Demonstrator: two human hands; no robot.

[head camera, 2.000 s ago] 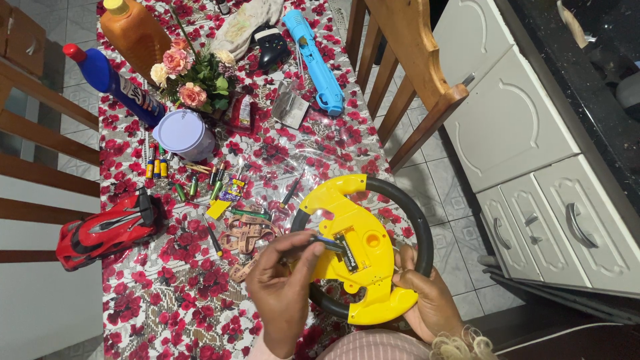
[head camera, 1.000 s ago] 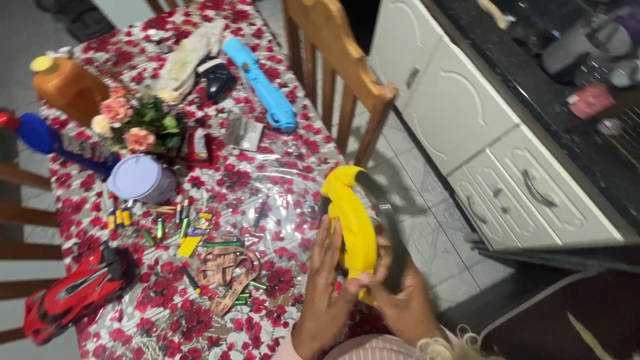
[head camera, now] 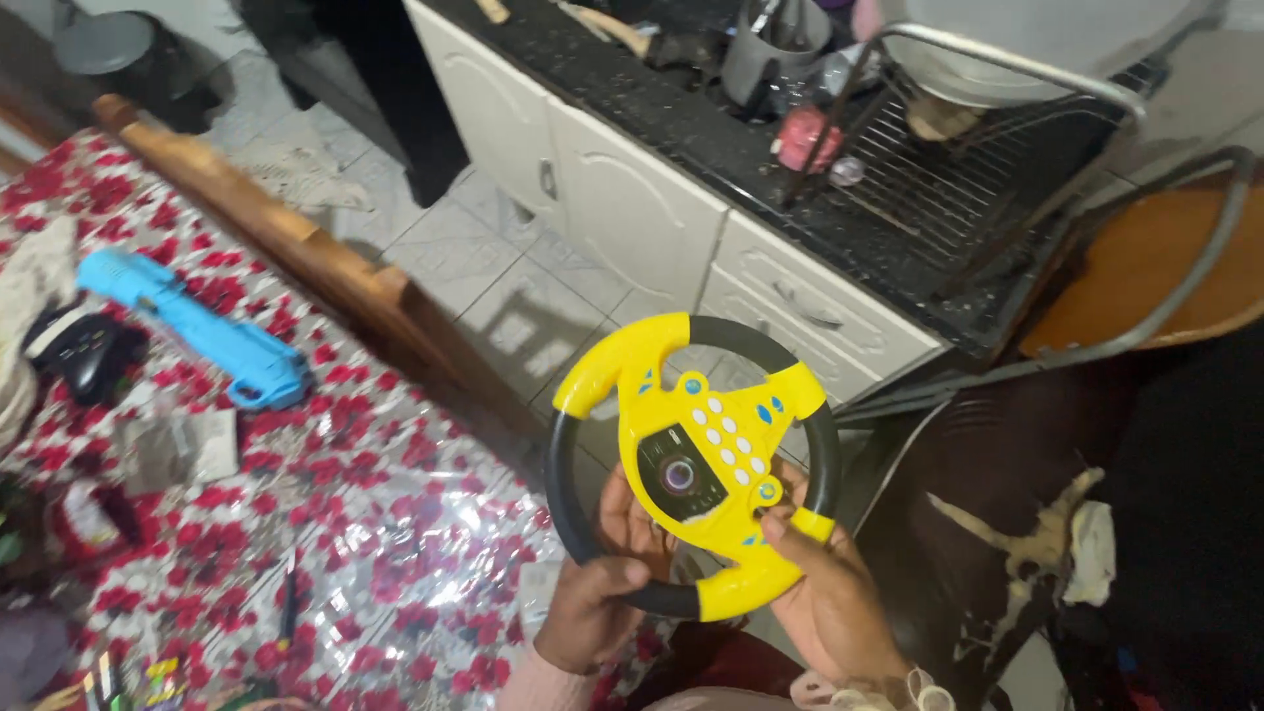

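Note:
A yellow and black toy steering wheel (head camera: 731,434) is held up beside the table's edge, its front with white buttons and a round dial facing me. My left hand (head camera: 612,573) grips the black rim at the lower left, thumb on top and fingers behind. At the lower right, my right hand (head camera: 825,573) holds the yellow part, its thumb close to a small round blue-marked button. The back of the wheel is hidden.
On the flowered tablecloth (head camera: 395,553) lie a blue toy gun (head camera: 197,326), a black game controller (head camera: 84,355) and a clear packet (head camera: 178,449). A wooden chair (head camera: 326,286) stands against the table. Beyond are white cabinets (head camera: 632,207) and a wire dish rack (head camera: 928,178).
The steering wheel has been turned over: its back with the battery compartment showed two seconds ago, its front shows now. My left hand has gone from the compartment to the rim. The view has swung right.

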